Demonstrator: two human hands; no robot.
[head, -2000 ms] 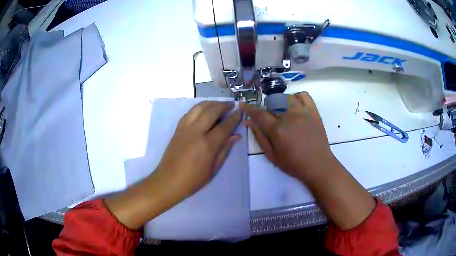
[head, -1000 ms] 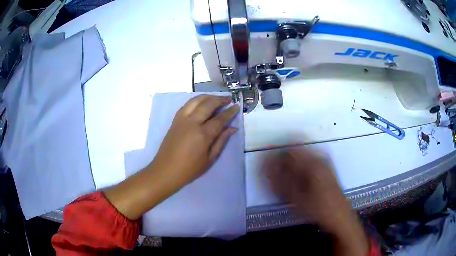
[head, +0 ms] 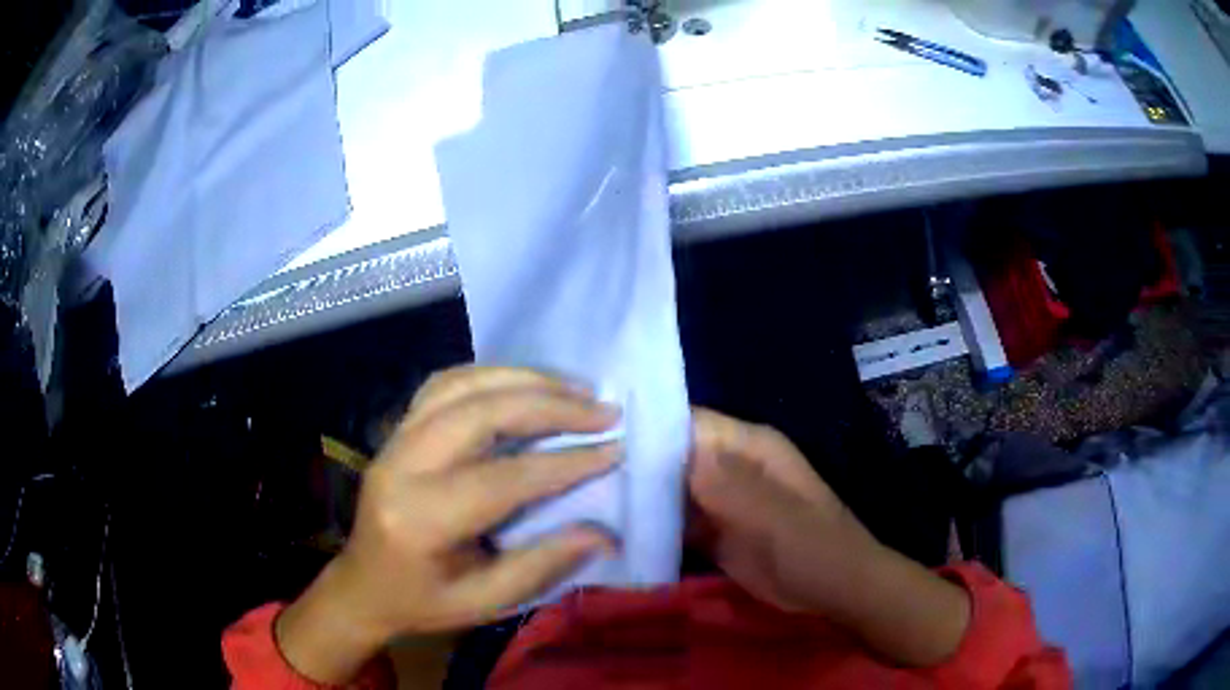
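The pale grey-lavender cloth panel (head: pixel 560 223) runs from the presser foot (head: pixel 648 19) at the top, over the table's front edge, down to my lap. My left hand (head: pixel 492 492) lies over the panel's near end with fingers spread and bent, holding the cloth. My right hand (head: pixel 762 506) is at the panel's right edge, slightly blurred; its fingertips are partly hidden behind the cloth, so its grip is unclear.
The stack of cut panels (head: pixel 223 175) lies at the table's left and hangs over the ruler-marked edge (head: pixel 809 185). Blue-handled snips (head: pixel 931 51) lie right of the needle. Folded sewn panels (head: pixel 1066 573) are low at the right. A clear plastic bag (head: pixel 61 142) is at far left.
The view has tilted down. Both hands have moved from the table to the panel's near end, over the lap. The right hand has come back to the cloth's edge.
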